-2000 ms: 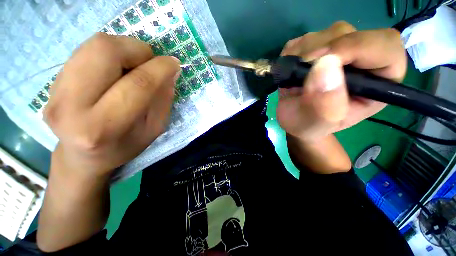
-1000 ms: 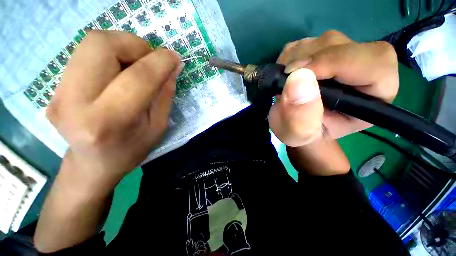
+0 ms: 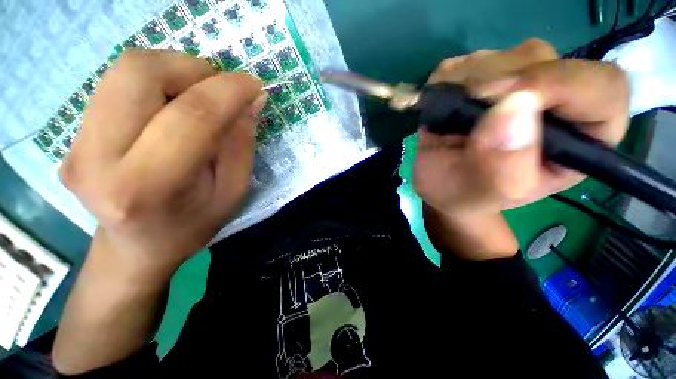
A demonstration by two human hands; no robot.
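Note:
A green PCB panel (image 3: 289, 74) with a grid of small boards lies on whitish bubble wrap (image 3: 326, 148). My left hand (image 3: 167, 141) is over the panel and covers its middle and lower left; its thumb and index finger pinch a short visible end of solder wire (image 3: 275, 86). My right hand (image 3: 519, 129) holds the soldering iron (image 3: 452, 109) by its black handle like a pen. The iron's tip (image 3: 347, 80) points left, at or just over the panel's right edge; it is blurred and I cannot tell whether it touches.
A white tray (image 3: 22, 289) with pockets is at the lower left. Crumpled white cloth or paper (image 3: 652, 66) and dark cables (image 3: 623, 33) are at the upper right. A fan (image 3: 652, 333) and blue boxes (image 3: 574, 296) are at the lower right.
The right hand and iron moved left, then back right and slightly up, away from the wire end. The left hand has stayed nearly in place, and the panel shifted slightly in view.

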